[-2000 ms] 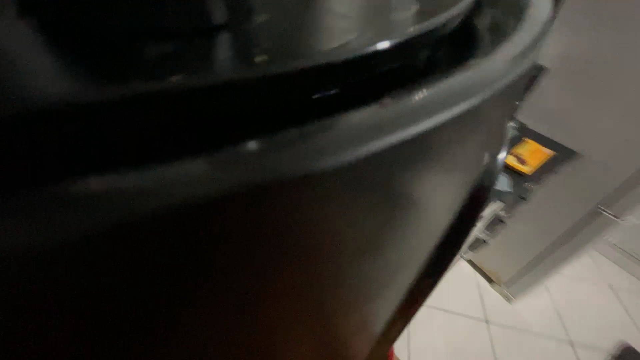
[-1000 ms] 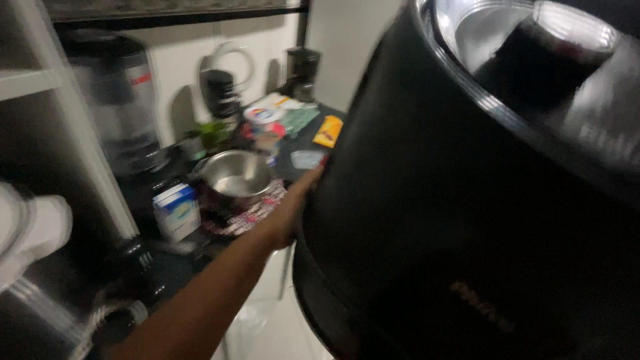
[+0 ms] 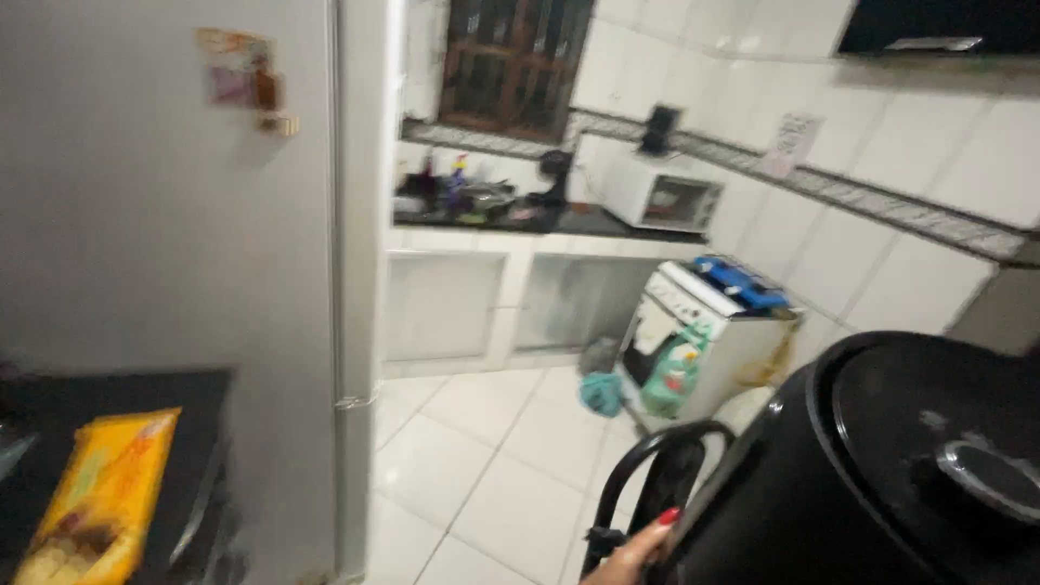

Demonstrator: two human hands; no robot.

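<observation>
A large black rounded appliance [image 3: 780,487] with a domed top and a shiny knob fills the lower right. My left hand [image 3: 638,552], with a red-painted nail, rests against its left side at the bottom edge; only a finger and part of the hand show, and they support or grip that side. My right hand is out of sight. Just behind the appliance stands a black chair with a curved tubular back [image 3: 650,455].
At left is a grey refrigerator [image 3: 179,244], beside a dark counter holding a yellow food packet [image 3: 114,487]. Farther back stand a white stove [image 3: 699,341], a microwave [image 3: 666,195] on the counter, and a teal bag [image 3: 601,394] on the tiled floor.
The view has swung from the cluttered counter to the refrigerator and stove. My left hand stays on the appliance's side, which now sits lower in the view.
</observation>
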